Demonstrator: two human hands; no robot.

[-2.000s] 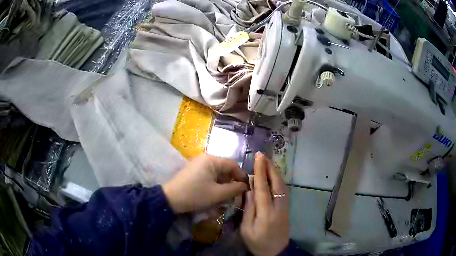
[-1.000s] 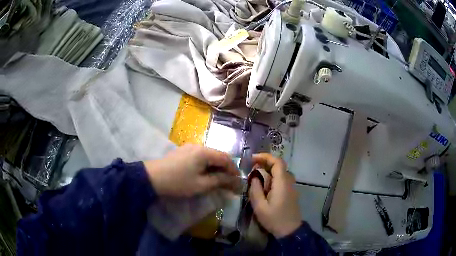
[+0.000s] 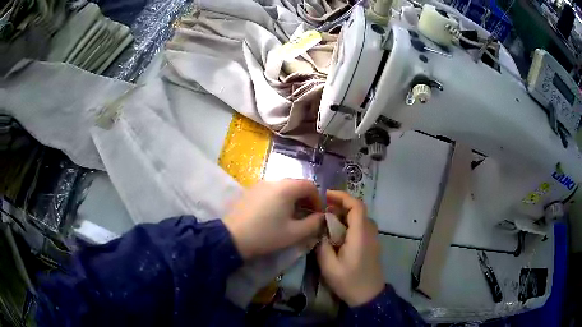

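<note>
My left hand point(image 3: 277, 214) and my right hand point(image 3: 351, 249) meet just in front of the needle plate point(image 3: 287, 163). The fingers of both pinch the edge of a light grey-beige garment panel point(image 3: 169, 169), which runs from the far left under my left forearm. A small pale fold of cloth shows between my right thumb and fingers. The presser foot point(image 3: 321, 150) is behind my fingertips, with no cloth seen under it. A tan facing strip point(image 3: 443, 223) with a dark strip point(image 3: 429, 236) beside it lies on the bed at the right.
The white machine head point(image 3: 408, 70) stands at the back right, with a control panel point(image 3: 554, 86) behind. Gathered beige cloth point(image 3: 223, 57) lies left of it. Orange-yellow tape point(image 3: 244, 150) is on the bed. Thread snips point(image 3: 490, 276) lie at right. Green cut-piece bundles point(image 3: 96, 41) are at far left.
My left hand has come back against my right hand after being slightly apart. The dark-edged loop in my right fingers no longer shows; a pale fold shows there.
</note>
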